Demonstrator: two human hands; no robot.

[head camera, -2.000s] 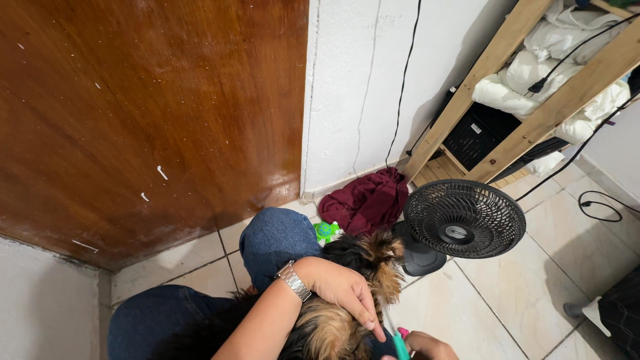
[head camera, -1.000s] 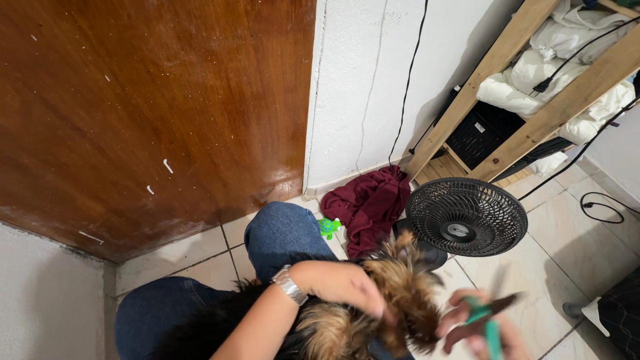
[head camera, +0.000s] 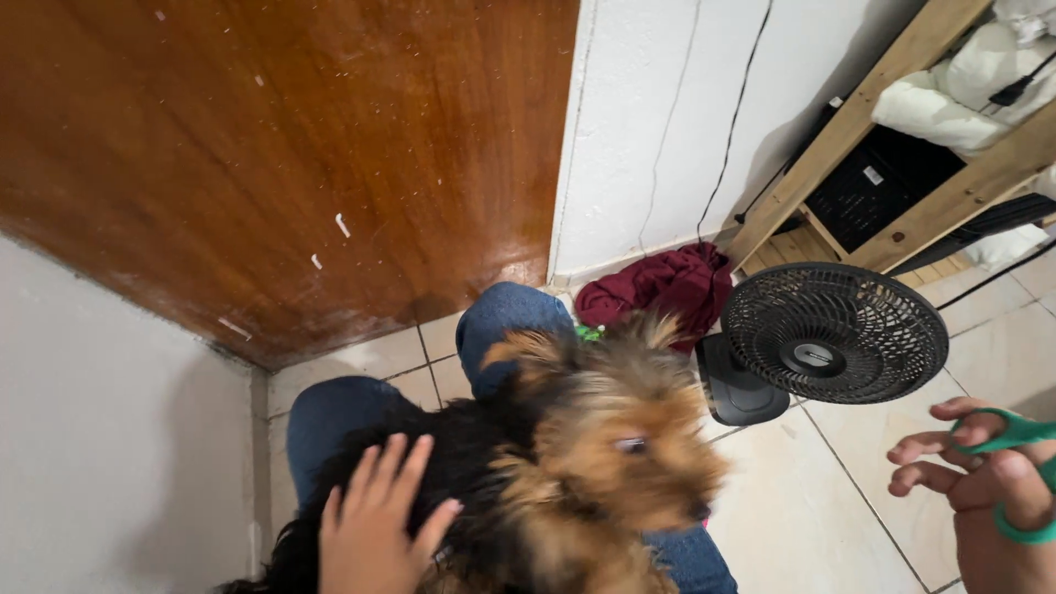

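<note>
A small long-haired dog (head camera: 610, 445), black on the back and tan on the head, is on my lap across my jeans, its face turned to the right and slightly blurred. My left hand (head camera: 379, 511) lies on the dog's black back with its fingers spread, holding nothing. Off to the right of the dog, my right hand (head camera: 982, 470) has its fingers through the green handles of scissors (head camera: 1011, 431). The blades are out of view past the right edge.
A black fan (head camera: 833, 330) stands on the tiled floor right of the dog. Behind are a maroon cloth (head camera: 652, 285), a green toy (head camera: 589, 332) and a wooden shelf (head camera: 841, 140) with white bundles. A brown wooden door (head camera: 330, 165) and white walls enclose the left and far sides.
My left hand has moved from the dog's head and neck to its back. My right hand, with the scissors, has moved away to the right. The dog's head is now raised, its face in view.
</note>
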